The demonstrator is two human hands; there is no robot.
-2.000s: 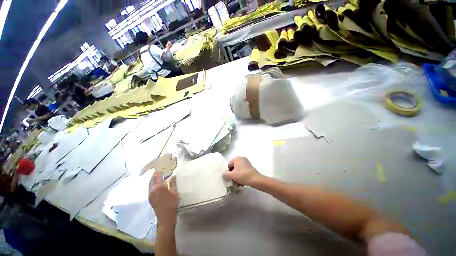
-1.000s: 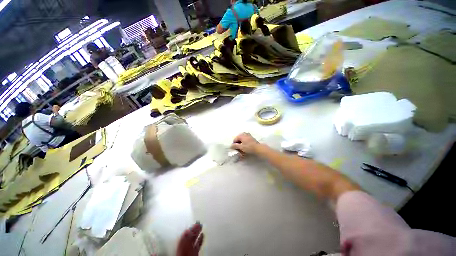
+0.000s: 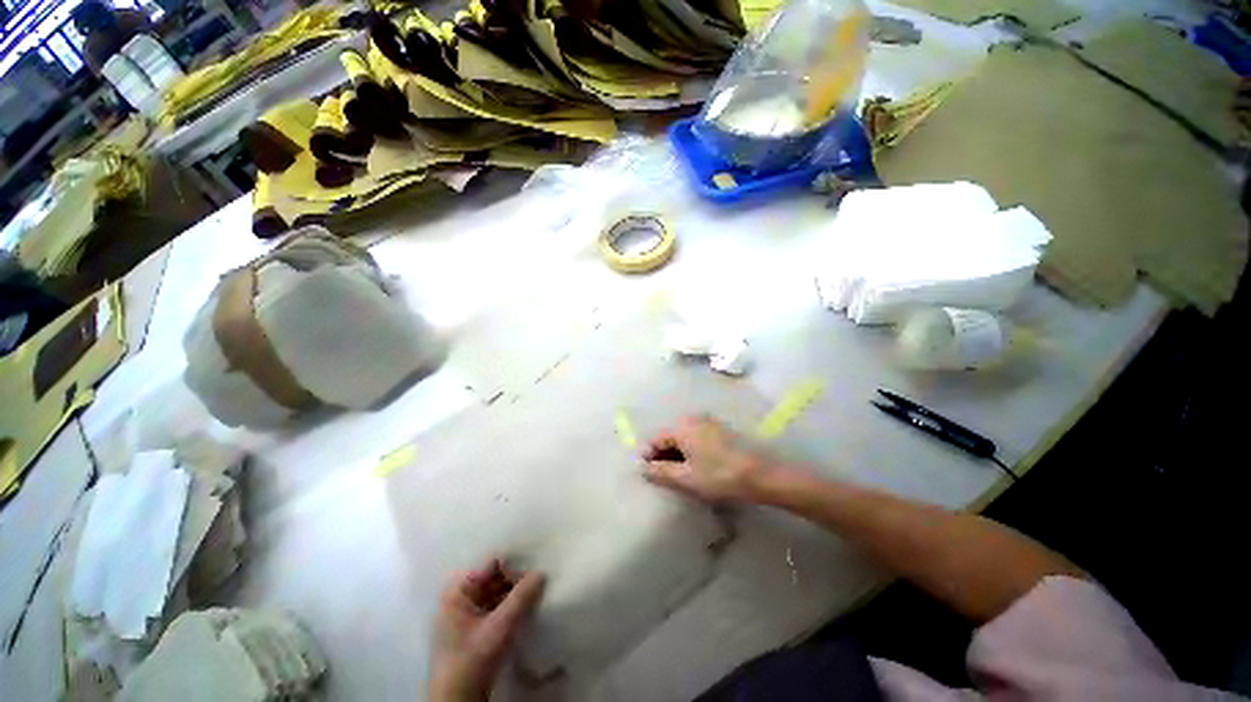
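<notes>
My left hand [image 3: 483,624] is low at the near-left part of the grey work sheet [image 3: 467,501], fingers bent. My right hand [image 3: 703,464] is over the sheet beside a yellow tape strip, fingers curled. A grey-beige panel [image 3: 624,576] seems to lie flat between and below my hands; its colour blends with the sheet, and only short dark notched edges show. Whether my fingers grip it is hidden. A stack of white pieces [image 3: 940,247] is at the right, with the glue bottle [image 3: 949,337] lying in front of it.
Black thread snips [image 3: 940,422] lie near the right edge. A crumpled white wad [image 3: 711,350], tape roll [image 3: 638,243] and blue tray [image 3: 727,172] are beyond the sheet. A tied grey bundle [image 3: 329,329], white pieces [image 3: 130,538] and grey-beige panels [image 3: 227,658] are left. Olive panels [image 3: 1084,151] are far right.
The view has swung right and down. My hands, earlier at the left stacks, are now both over the grey sheet. My right hand has come nearer, and my left hand shows more fully than a second ago.
</notes>
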